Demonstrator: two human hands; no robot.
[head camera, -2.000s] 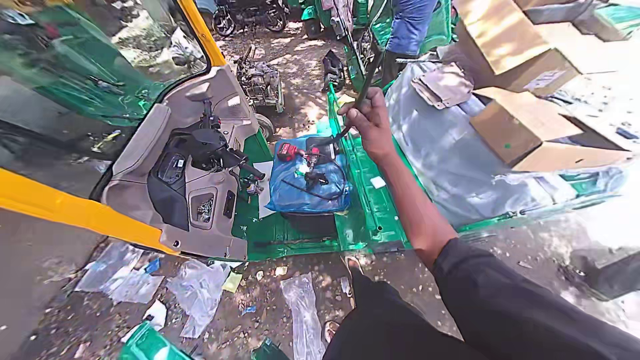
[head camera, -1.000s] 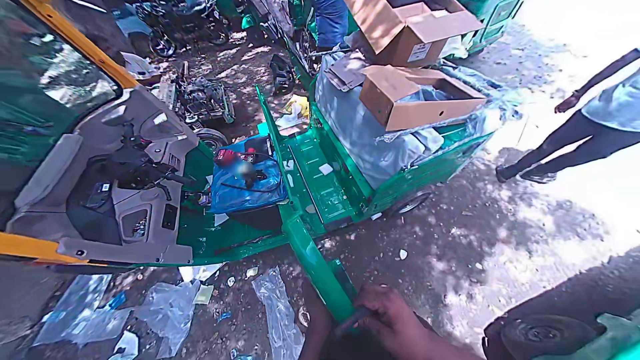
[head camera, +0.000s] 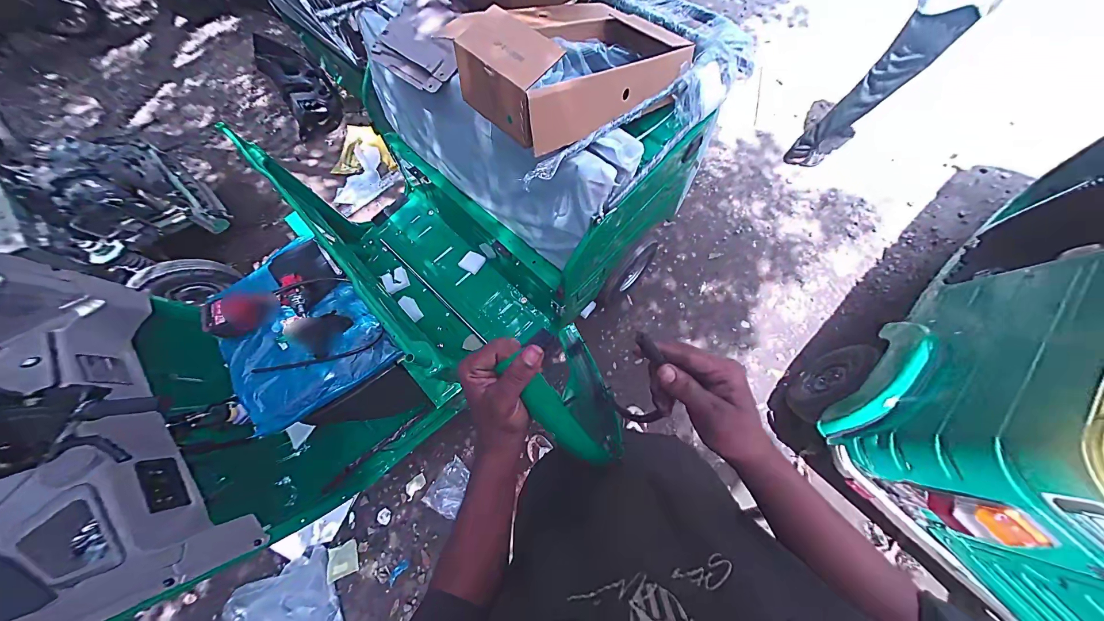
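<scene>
My left hand (head camera: 500, 392) grips the upper end of a curved green panel (head camera: 573, 418), which looks like a fender and rests close against my body. To its right, my right hand (head camera: 703, 392) is closed on a thin dark strip (head camera: 653, 355), perhaps rubber trim, whose lower part curves toward the panel's edge. Beyond both hands lies the green floor (head camera: 466, 276) of a vehicle body. Left of that, a blue plastic-covered box (head camera: 302, 354) carries a red and black power tool (head camera: 293, 293) and a black cable.
An open cardboard box (head camera: 586, 103) sits on the plastic-wrapped seat (head camera: 483, 164). At the right stands another green vehicle (head camera: 1009, 345); a person's leg (head camera: 897, 78) shows at the upper right. A grey dashboard (head camera: 78, 345) is at the left, with plastic sheets (head camera: 293, 586) on the ground below.
Two seconds ago one hand held the dark strip raised. The green panel came into view a second ago; now both hands are plainly seen at it. The view has swung right.
</scene>
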